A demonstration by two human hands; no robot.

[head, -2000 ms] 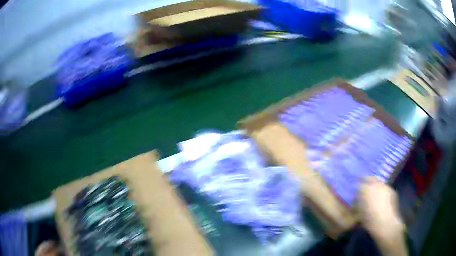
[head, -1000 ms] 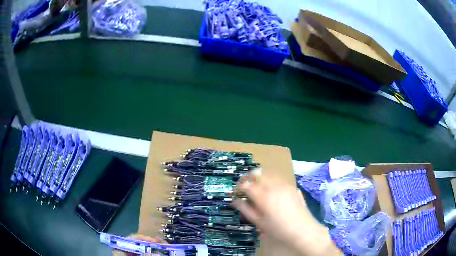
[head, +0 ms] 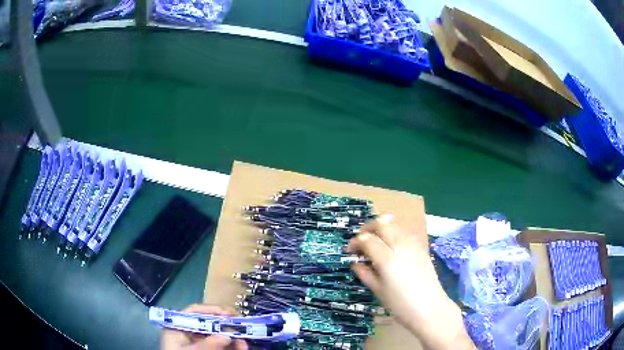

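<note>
My left hand (head: pixel 205 333), at the bottom edge and partly cut off, holds a pale lavender housing half (head: pixel 226 323), open side up, over the lower left of the cardboard sheet. My right hand (head: pixel 391 263) is over the right side of the piled circuit board assemblies (head: pixel 321 247), its fingers bent at the board ends. Whether the fingertips grip a board cannot be told. The boards lie in rows on the cardboard sheet (head: pixel 397 203), dark wires and metal tips to the left.
Filled housings (head: pixel 76 198) stand in a row at the left, beside a black smartphone (head: pixel 164 247). Plastic bags (head: pixel 498 273) and a carton tray (head: pixel 542 236) of shells lie right. Blue parts bins (head: pixel 369 61) and an open carton (head: pixel 520 65) are beyond the green surface.
Two seconds ago my right hand was at the shell tray. Since then the view has turned left; my left hand now shows holding a housing and my right hand is over the boards.
</note>
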